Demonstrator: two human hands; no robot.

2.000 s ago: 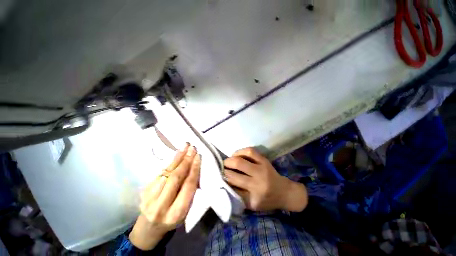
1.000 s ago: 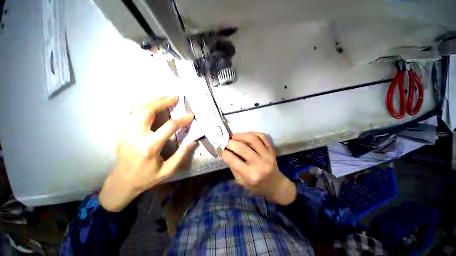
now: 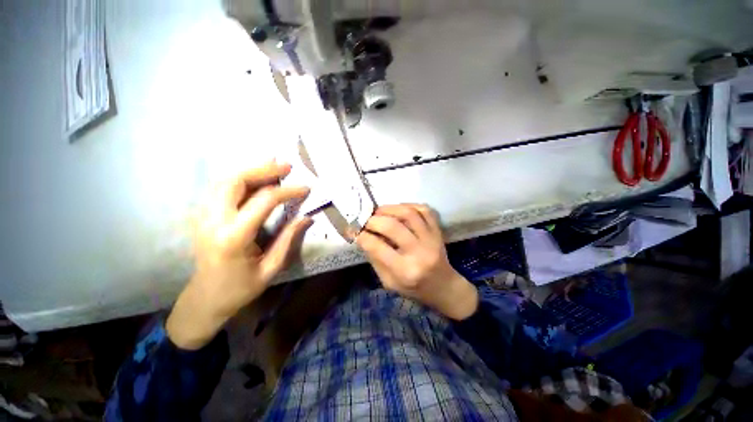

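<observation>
A white slotted strip (image 3: 332, 154) runs from under the sewing machine head toward me, its near end at the table's front edge. Glare washes out much of it. My right hand (image 3: 406, 251) pinches the strip's near end. My left hand (image 3: 239, 239) lies left of the strip with thumb and fingers curved apart; its fingertips are at the strip's left side, and whether they grip it is unclear. The presser foot and needle area (image 3: 289, 51) is blurred, with a ribbed silver knob (image 3: 379, 94) to its right.
Spare white strips (image 3: 87, 70) lie at the far left of the table (image 3: 91, 239). Red-handled scissors (image 3: 641, 148) are at the table's right edge. Paper scraps (image 3: 570, 251) and a blue plastic basket (image 3: 596, 307) are below the right edge. A checked apron (image 3: 363, 363) covers my lap.
Since two seconds ago, the view has turned, the left hand has opened out and the right hand has moved to the strip's end. In the last second both hands barely moved.
</observation>
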